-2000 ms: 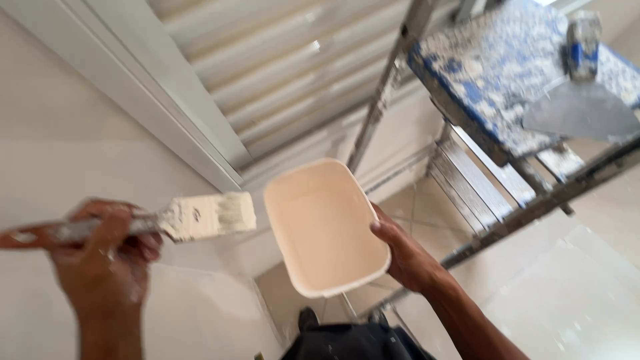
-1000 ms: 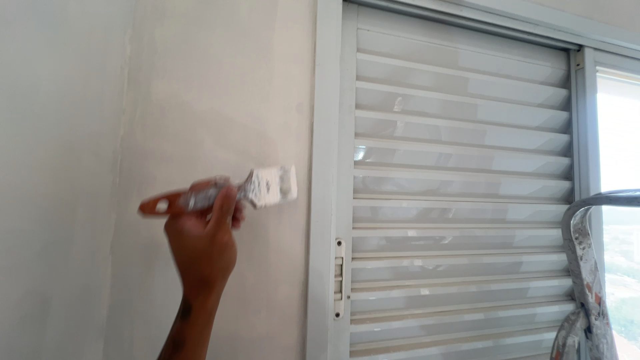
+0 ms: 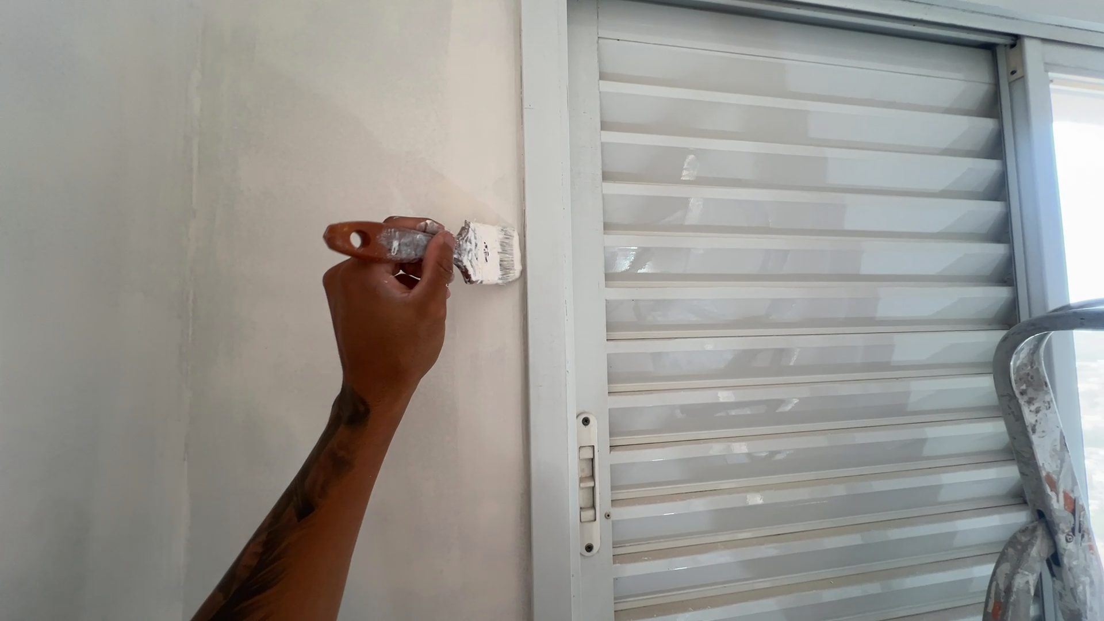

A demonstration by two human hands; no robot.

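Note:
My left hand (image 3: pixel 388 302) grips a paintbrush (image 3: pixel 492 253) by its neck and paint-smeared handle, the brown handle end pointing left. White paint coats the ferrule and bristles. The bristle tips meet the wall (image 3: pixel 345 112) right beside the left edge of the white window frame (image 3: pixel 548 345). To the right of that frame stands a louvered shutter panel (image 3: pixel 802 310) with a white latch plate (image 3: pixel 588 483) on its side rail. My right hand is out of view, and so is the plastic tub.
At the lower right, the paint-spattered metal rail of a stepladder (image 3: pixel 1035 414) rises in front of the shutter's right edge. Bright window glass (image 3: pixel 1078 190) lies beyond it. A vertical wall corner runs down on the left.
The view has swung up from the tub and stepladder to the wall and shutter. My left hand has brought the brush to the wall beside the frame; my right hand has left view.

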